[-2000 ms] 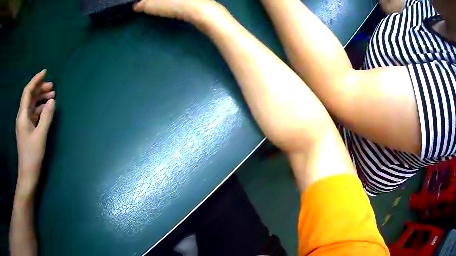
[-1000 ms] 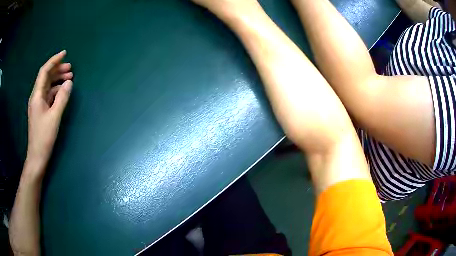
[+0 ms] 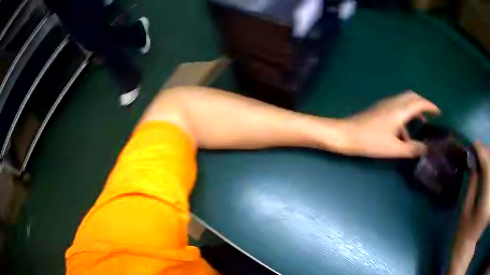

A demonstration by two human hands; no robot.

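Observation:
A dark, partly shiny box or packet [image 3: 441,165] lies at the right of the glossy green table [image 3: 290,215]; blur hides its details. My left hand [image 3: 384,129] reaches in from the left with fingers and thumb curved apart at its upper left side. The thumb tip meets it, but a firm grip cannot be made out. My right hand [image 3: 480,185] is blurred and cut by the right edge, its fingers closed at the item's right side.
A stack of dark boxes [image 3: 263,51] with white labels stands beyond my left forearm. Brown cardboard [image 3: 196,73] lies behind my elbow. A person's dark-clad leg and light shoes [image 3: 129,96] show at upper left, near curved metal rails [image 3: 45,115].
The view has swung left, bringing the box stack and floor into sight. My left arm now reaches across to the right, and both hands are at the dark item. The striped-top coworker is out of view.

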